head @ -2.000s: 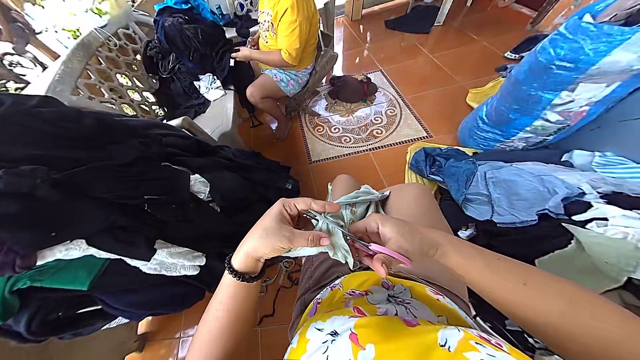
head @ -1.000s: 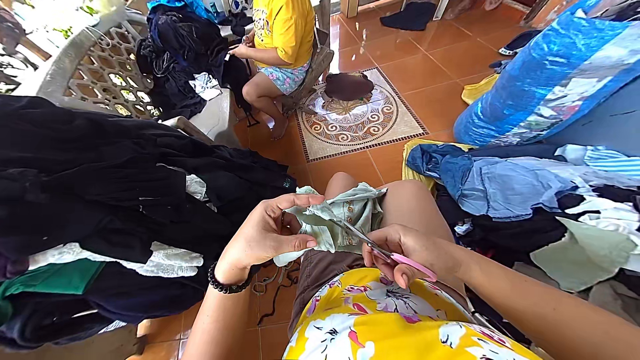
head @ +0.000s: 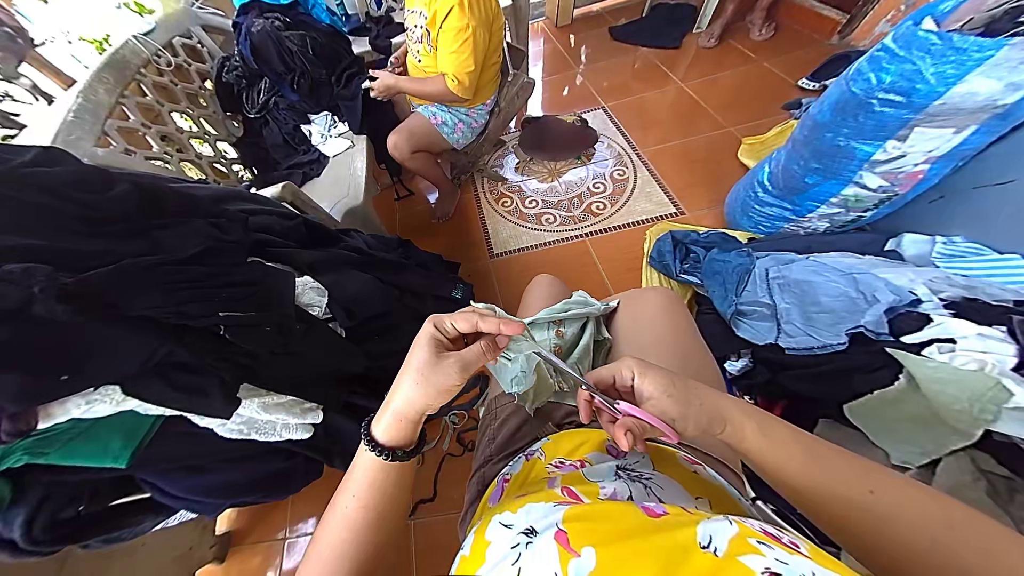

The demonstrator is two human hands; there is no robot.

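Observation:
A pale green piece of fabric (head: 588, 332) with small buttons lies over my lap. My left hand (head: 456, 352), with a black bead bracelet at the wrist, pinches its upper left edge between thumb and fingers. In my right hand (head: 640, 400) are scissors (head: 650, 421) with pink handles, fingers through the loops. Their metal blades point up and left, and the tips reach the fabric close beside my left fingertips. Whether the blades are parted is hard to tell.
Black garments (head: 160, 296) are heaped at left. Mixed cloth, including a light blue denim garment (head: 824, 296), lies at right below a blue plastic-wrapped bundle (head: 864, 136). Another person (head: 456, 64) in a yellow shirt sits ahead, beside a patterned tile panel (head: 576, 208). Bare feet show at top right.
My left hand has shifted its hold on the green fabric, its fingertips now pinched together at the edge. The scissor tips have moved close to those fingertips.

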